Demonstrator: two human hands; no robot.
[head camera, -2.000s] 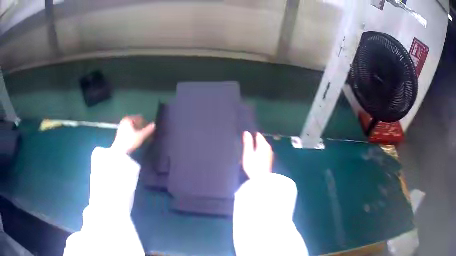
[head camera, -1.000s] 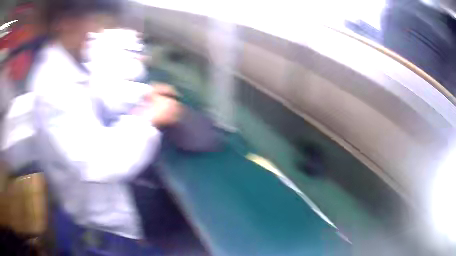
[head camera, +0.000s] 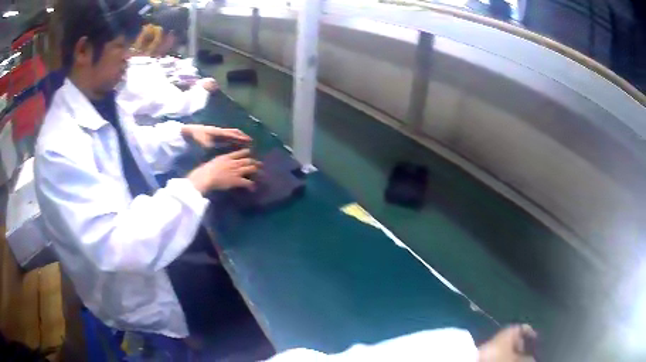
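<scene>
My left hand (head camera: 506, 344) is at the bottom right, small, blurred and cut by the lower edge, with its white sleeve crossing the bottom. A small dark patch shows at its fingers; I cannot tell if it holds anything. My right hand is out of the picture. A small black folded box (head camera: 406, 185) sits on the far strip of the green bench, beyond the torn seam and away from my hand. The dark blanks that lay before me are out of view.
A person in a white coat (head camera: 106, 184) stands at the left, both hands over dark blanks (head camera: 276, 189) on the green bench (head camera: 319, 265). Other workers are behind. A white post (head camera: 305, 85) rises from the bench. More small black boxes (head camera: 241, 76) lie farther along.
The view has swung left from the dark blanks between my hands to the neighbouring worker. My right hand has left the picture; my left now shows at bottom right. The worker's hands have spread over the blanks.
</scene>
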